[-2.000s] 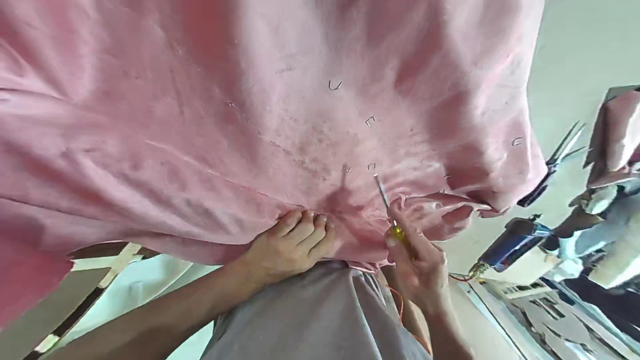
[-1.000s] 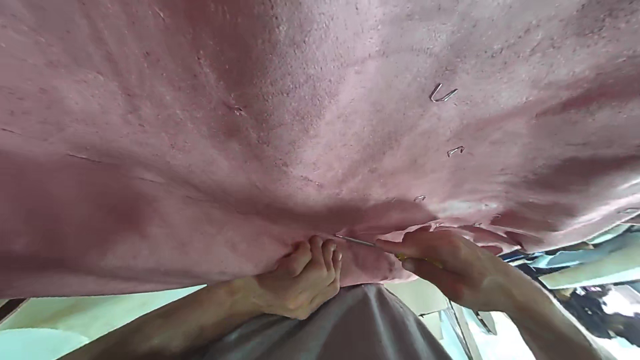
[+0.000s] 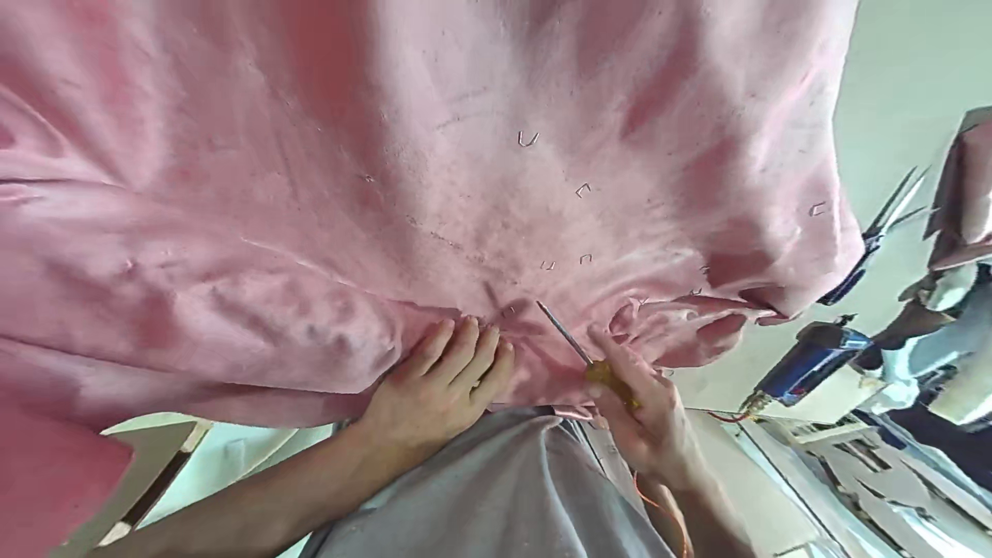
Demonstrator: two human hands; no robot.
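Observation:
Pink fabric [image 3: 434, 209] covers most of the view and lies in folds near me. My left hand [image 3: 446, 380] rests on its near edge, fingers bent over the cloth; whether it pinches the cloth is hard to tell. In my right hand [image 3: 639, 403] is a screwdriver [image 3: 564, 333] with a yellow handle, its thin shaft pointing up and left over the fabric, just right of the left fingertips. Several loose metal staples lie on the cloth, one staple [image 3: 528, 139] farther up and another staple [image 3: 583, 190] to its right.
Right of the fabric are scissors [image 3: 872, 240] with dark handles and a blue air tool [image 3: 810, 364] on a pale surface. Cloth pieces [image 3: 969, 194] are piled at the far right. An orange cord [image 3: 659, 508] hangs by my right forearm. Wooden framing [image 3: 159, 480] shows at lower left.
The view has pulled back from a close look at the cloth. The screwdriver tip, at the cloth beside my left fingers one second ago, now points up and away from them.

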